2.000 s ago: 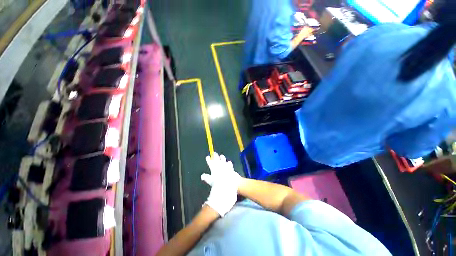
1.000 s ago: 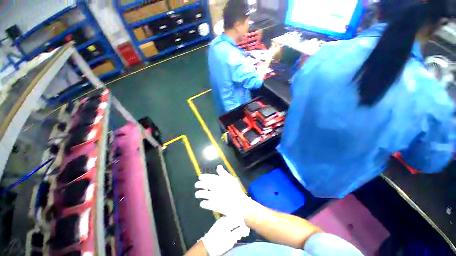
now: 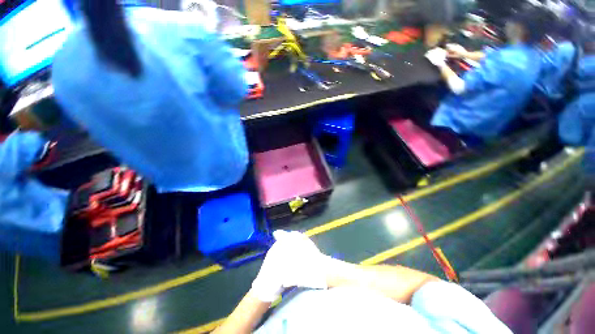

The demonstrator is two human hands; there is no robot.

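Note:
My right hand (image 3: pixel 301 261), in a white glove, is at the lower centre, its forearm reaching in from the right. My left hand (image 3: pixel 269 277), also white-gloved, is against it from the left. The two overlap, their fingers are washed out, and no object shows in them. Just beyond stands a blue stool (image 3: pixel 227 222). A pink-lined black bin (image 3: pixel 291 173) without units is behind it. Another black bin (image 3: pixel 81 228) at the left holds red-orange holders with black units (image 3: pixel 117 222).
A person in a blue smock (image 3: pixel 169 111) is at the black workbench (image 3: pixel 287 94); others are at both sides. Yellow cables (image 3: pixel 287 42) lie on the bench. Another pink-lined bin (image 3: pixel 421 142) and blue stool (image 3: pixel 336 134) are below. Rack parts (image 3: pixel 535 277) show at lower right.
The view has swung right: the left rack has gone out, and the bench and pink-lined bins have come in. My right hand's spread fingers are now folded in against my left hand.

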